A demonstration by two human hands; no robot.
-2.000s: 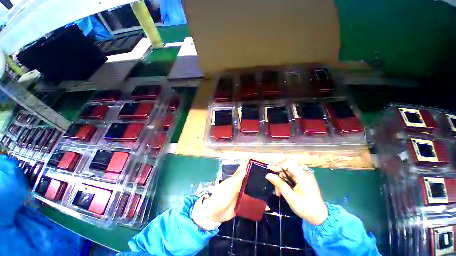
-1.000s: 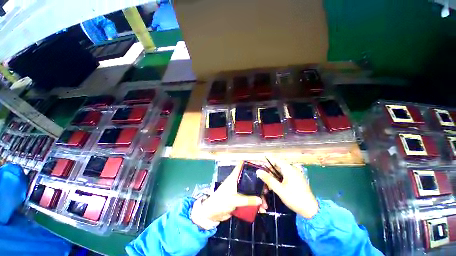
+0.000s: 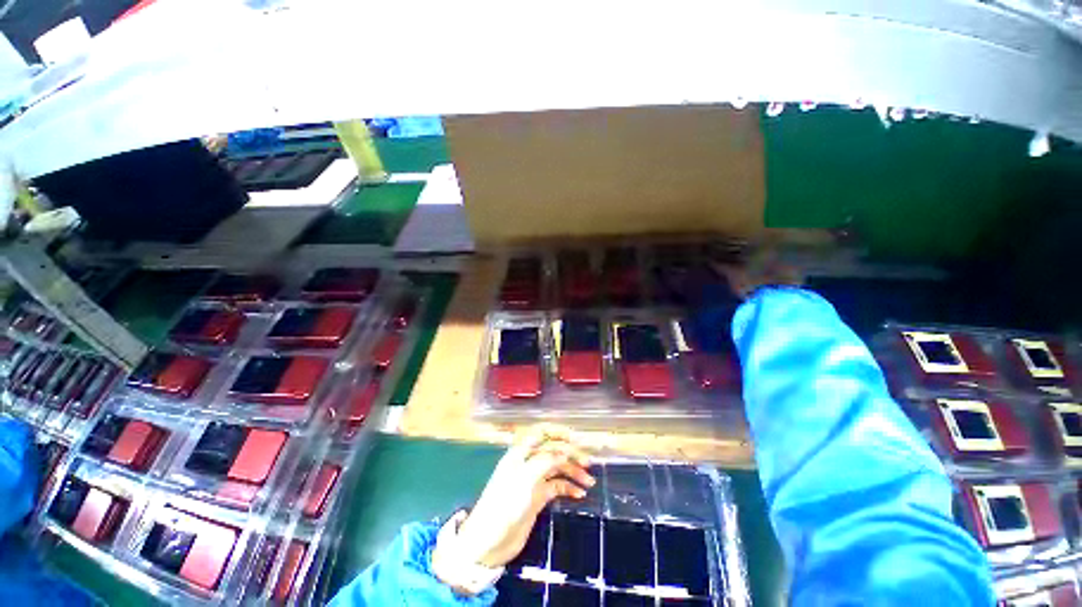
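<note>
My left hand (image 3: pixel 532 486) is over the back left corner of the panel tray (image 3: pixel 726 534), its fingers loosely curled, with nothing seen in it. The tray holds rows of black screen panels (image 3: pixel 629 551); its back row of pockets shows no black panels. My right arm stretches forward over the right end of the unit tray (image 3: pixel 593 409). My right hand (image 3: pixel 750 275) is small and in shadow at the tray's back row. Its fingers and anything in them cannot be made out. Red units (image 3: pixel 647 377) with black screens sit in the unit tray.
Stacked trays of red units stand at the left (image 3: pixel 255 454) and right (image 3: pixel 985 498). A brown cardboard sheet (image 3: pixel 605 178) stands behind the unit tray on a tan board (image 3: pixel 457 385). A white shelf (image 3: pixel 534 59) hangs overhead. A blue sleeve (image 3: pixel 14 474) shows at the left edge.
My right hand has moved from the red unit near me forward to the unit tray's back right. The unit has left my left hand, which is now lower over the panel tray. The view has tilted up.
</note>
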